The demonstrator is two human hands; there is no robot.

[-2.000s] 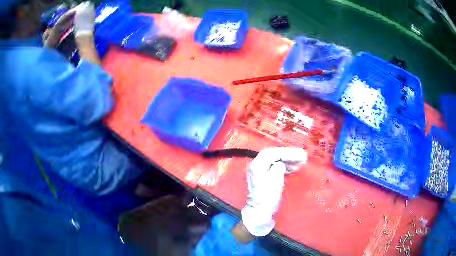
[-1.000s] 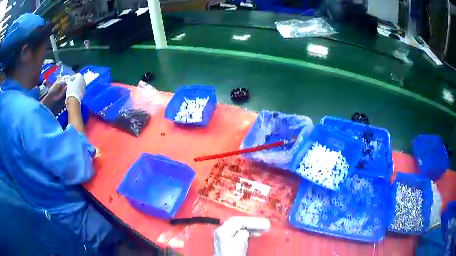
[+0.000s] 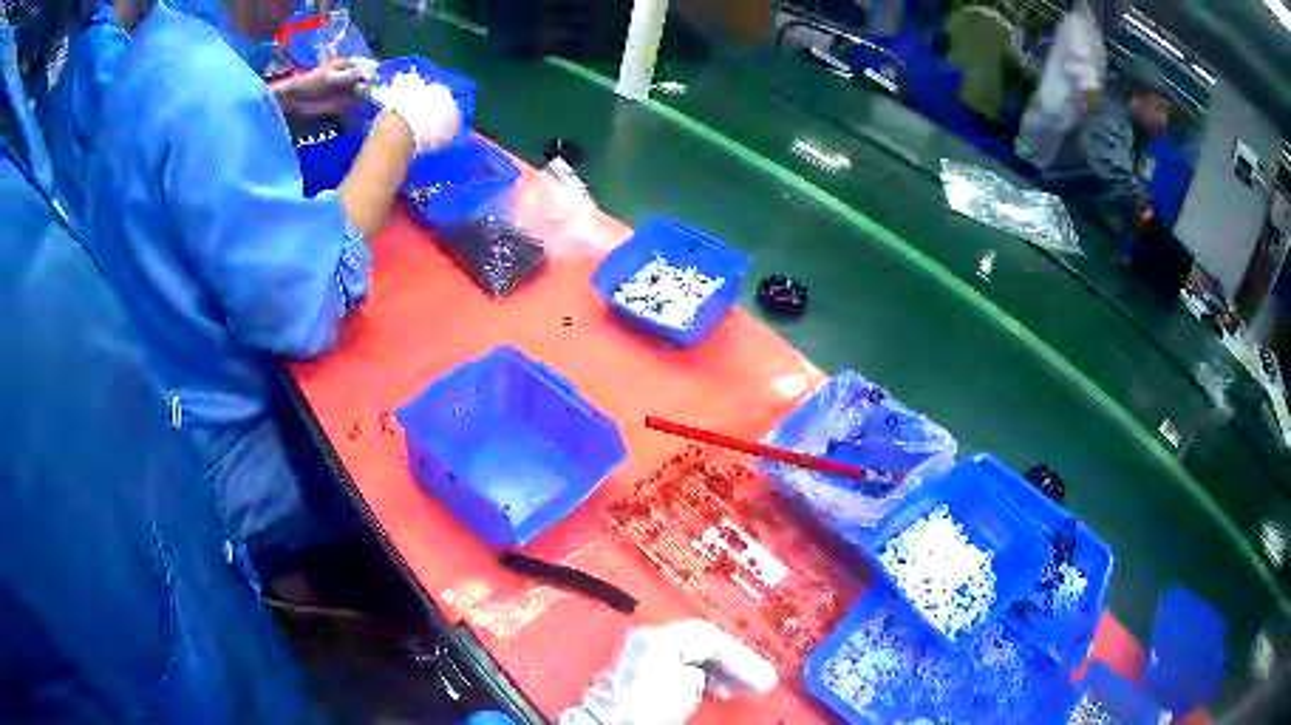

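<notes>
My left hand [image 3: 677,677], in a white glove, is at the bottom centre, partly cut off by the lower edge. Its fingers are bent and point right; whether they hold anything cannot be told. It is over the red bench, just right of a short black strip [image 3: 569,581] and below a clear flat bag [image 3: 729,545] with a white label and red bits. My right hand is out of the picture. A nearly empty blue bin [image 3: 513,451] stands left of the bag. The wide blue tray [image 3: 920,677] with clear rings is right of my hand.
A red rod [image 3: 758,451] reaches into a lined bin [image 3: 864,493]. Bins of white parts [image 3: 937,567] and black parts [image 3: 1073,588] stand at right. Another white-parts bin [image 3: 673,293] is behind. A blue-smocked worker [image 3: 213,184] sits at left, near a dark bag [image 3: 496,255].
The view has tilted and turned, so the bench slants down to the right. My left hand remains near the black strip, low in the picture. The neighbour's hands are still together over a bin.
</notes>
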